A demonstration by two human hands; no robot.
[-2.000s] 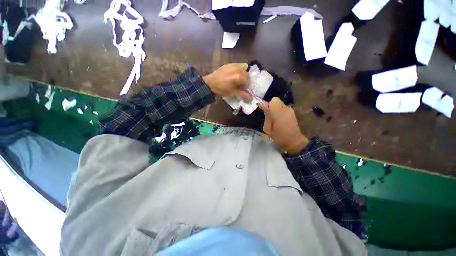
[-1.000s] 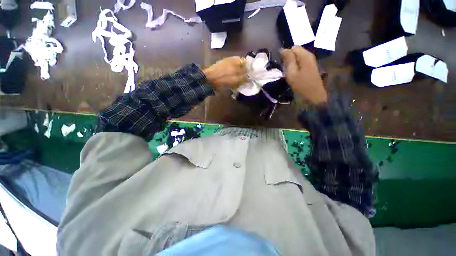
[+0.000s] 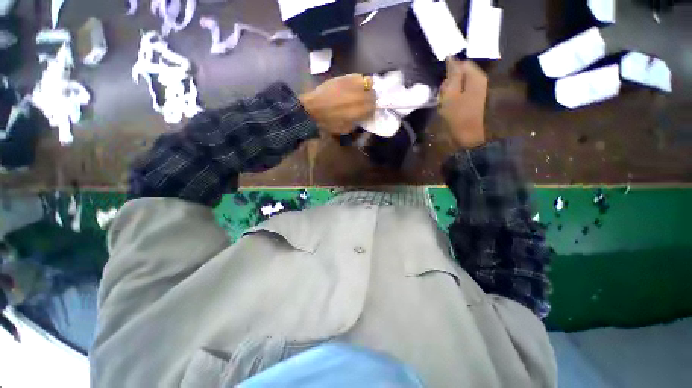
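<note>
A small bundle of dark fabric with crumpled white tops [image 3: 394, 98] is between my hands near the table's front edge. My left hand [image 3: 341, 102], with a ring on a finger, grips the bundle's left side. My right hand [image 3: 464, 95] is at its right, fingers pinched on a thin pale strip [image 3: 431, 102] that runs from the bundle. A loop of pale strip hangs at the bundle's lower right. The underside of the bundle is hidden.
Dark stacks with white tops lie at the back centre [image 3: 438, 29] and right [image 3: 573, 51]. White strips [image 3: 59, 95] lie in heaps at left, beside lilac strips [image 3: 228, 34]. A green ledge [image 3: 607, 227] with scraps runs along the table's near edge.
The right hand has moved up and away from the bundle, drawing the strip out to the right. The bundle's white tops have bunched up. The view has shifted, so the table objects sit higher.
</note>
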